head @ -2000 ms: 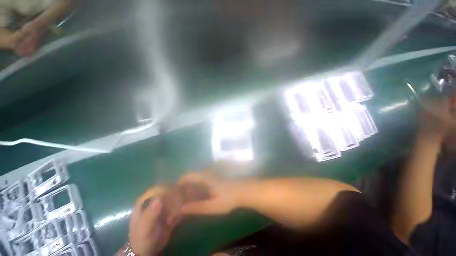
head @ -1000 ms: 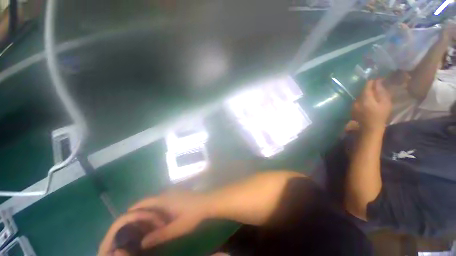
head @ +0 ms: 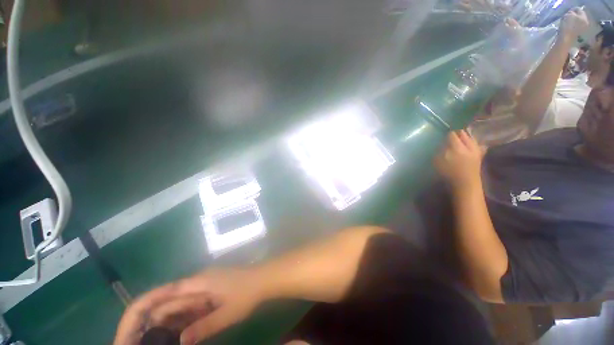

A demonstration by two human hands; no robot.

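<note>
My right hand (head: 195, 303) is at the lower left, blurred, with its fingers curled over a dark rounded object (head: 160, 336) cut off by the bottom edge. A slim dark rod (head: 108, 269) with a brighter lower end slants across the bench strip towards this hand; whether it joins the dark object is unclear. My left hand is not visible. Two overlapping white housings (head: 234, 229) lie beyond my right forearm. A larger glaring group of stacked housings (head: 347, 155) lies to their right.
A white cable (head: 30, 145) curves down the left, over a single white housing (head: 28, 232) near the pale strip (head: 151, 205). A clear piece (head: 54, 108) lies farther back. At right, a person in a dark shirt (head: 552, 215) holds a slim shiny tool (head: 433, 113); others sit beyond.
The view has swung right, showing more of the neighbouring person. The stacks at left have almost left the picture. My hands have shifted down-left in view, and the left one has dropped out.
</note>
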